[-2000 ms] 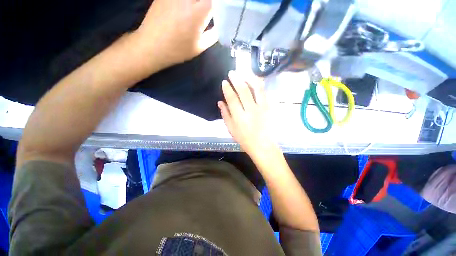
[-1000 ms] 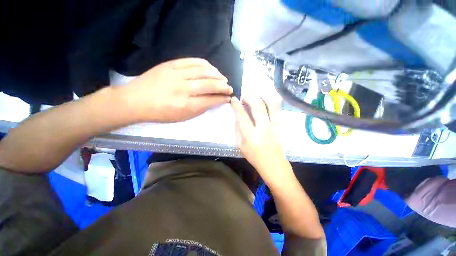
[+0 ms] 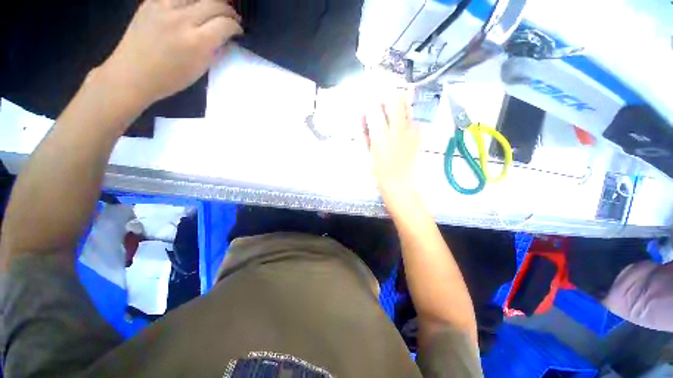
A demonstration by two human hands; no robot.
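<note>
Black fabric (image 3: 288, 37) lies at the upper left of the white machine table, one corner close to the needle area. My left hand (image 3: 177, 48) is at its edge, fingers curled and closed on the fabric; the fingertips are partly lost against the black. My right hand (image 3: 392, 144) lies flat on the table just in front of the presser foot (image 3: 398, 63), fingers apart and empty, blurred by glare. The white and blue sewing machine (image 3: 546, 88) stands at the upper right. The needle cannot be made out.
Shears with green and yellow handles (image 3: 480, 155) lie right of my right hand. A flat dark rectangle (image 3: 519, 129) is beyond them. A small panel (image 3: 611, 198) is at the table's right. Below the table are a blue crate with scraps (image 3: 214, 240), a red frame (image 3: 557, 269) and a person's pink sleeve (image 3: 646, 295).
My left hand has moved from beside my right fingertips up and left, onto the black fabric. My right hand stays near the presser foot. The view has shifted, showing more of the machine's side.
</note>
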